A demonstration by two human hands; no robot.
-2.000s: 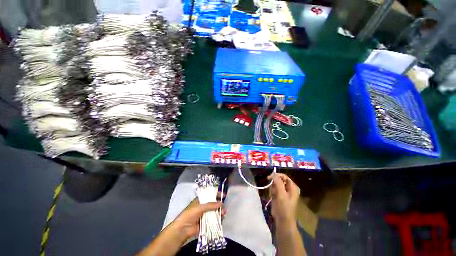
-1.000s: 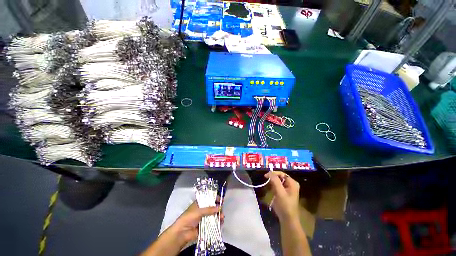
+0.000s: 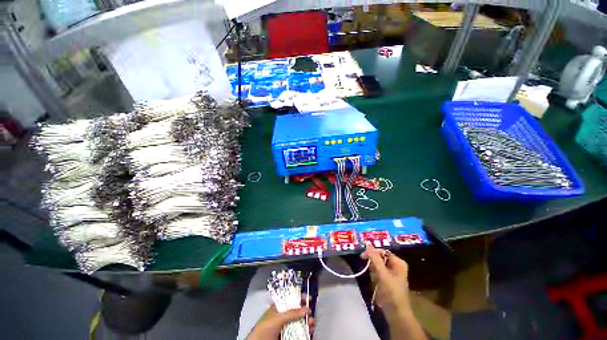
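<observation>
My left hand (image 3: 283, 321) is closed around a bundle of white cables (image 3: 287, 299) above my lap, their metallic ends pointing up; the lower part is cut off by the frame edge. My right hand (image 3: 388, 275) pinches one end of a single white cable (image 3: 341, 274) at a red socket board on the blue fixture bar (image 3: 263, 246). The cable's other end is at another red board (image 3: 305, 246), and it hangs in an arch between them. Whether the pinched end is seated is hidden by my fingers. A thin lead also hangs below my right hand.
The blue tester (image 3: 324, 141) with lit screen stands behind the bar, joined by ribbon leads (image 3: 346, 189). Stacked cable bundles (image 3: 180, 179) lie left. A blue basket (image 3: 472, 176) of greyer cables stands right. Pale loops (image 3: 436, 190) lie on the green mat. A green object (image 3: 213, 267) is at the table edge.
The view has tilted up, showing more of the background, and the bench things sit lower in the picture. My right hand stays at the fixture with the arched cable; my left hand still holds the bundle.
</observation>
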